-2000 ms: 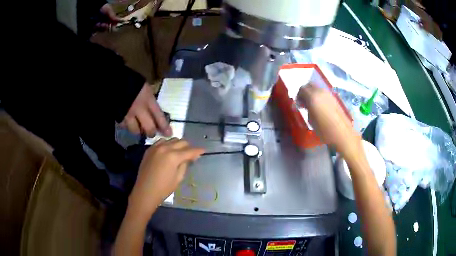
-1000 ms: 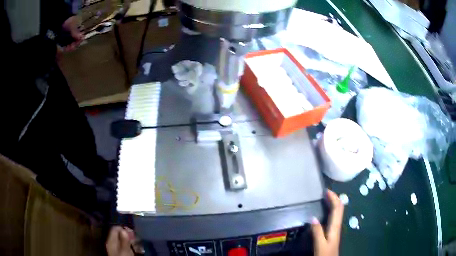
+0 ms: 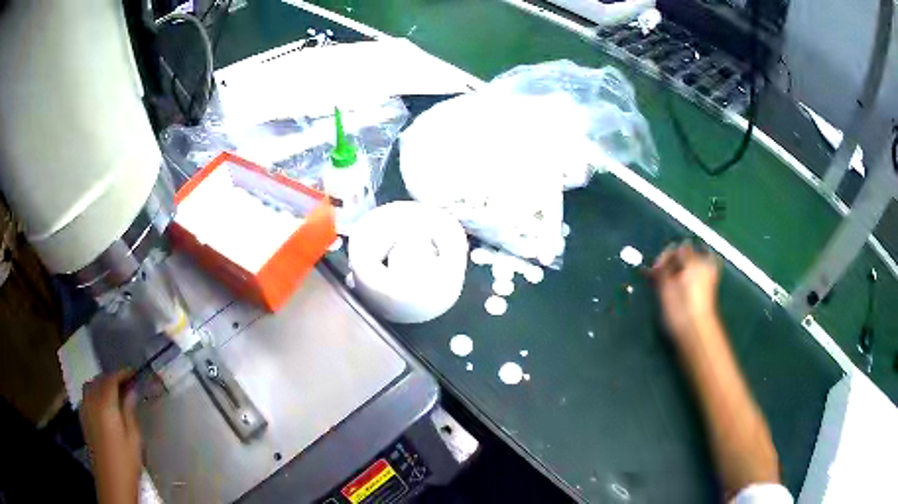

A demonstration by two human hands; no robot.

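Observation:
My left hand (image 3: 110, 423) is at the left of the metal baseplate, its fingers at the thin dark stem of a workpiece (image 3: 154, 362), which runs toward the press tip (image 3: 181, 330). The workpiece's head is hard to make out under the tip. The clamp bar (image 3: 228, 394) lies just in front. My right hand (image 3: 686, 285) is out over the green bench at the right, fingers bunched and slightly blurred, beside a loose white disc (image 3: 631, 255). Whether it holds anything is unclear.
The orange box (image 3: 286, 258) with pale contents stands on the plate's back right corner. Beside it are a white round tub (image 3: 409, 285), a green-nozzled bottle (image 3: 345, 182) and a plastic bag of white pieces (image 3: 492, 148). Several white discs (image 3: 510, 373) lie on the bench.
The view has swung right. My left hand has moved from the machine's front edge up to the workpiece stem. My right hand has left the front edge and reached out over the bench.

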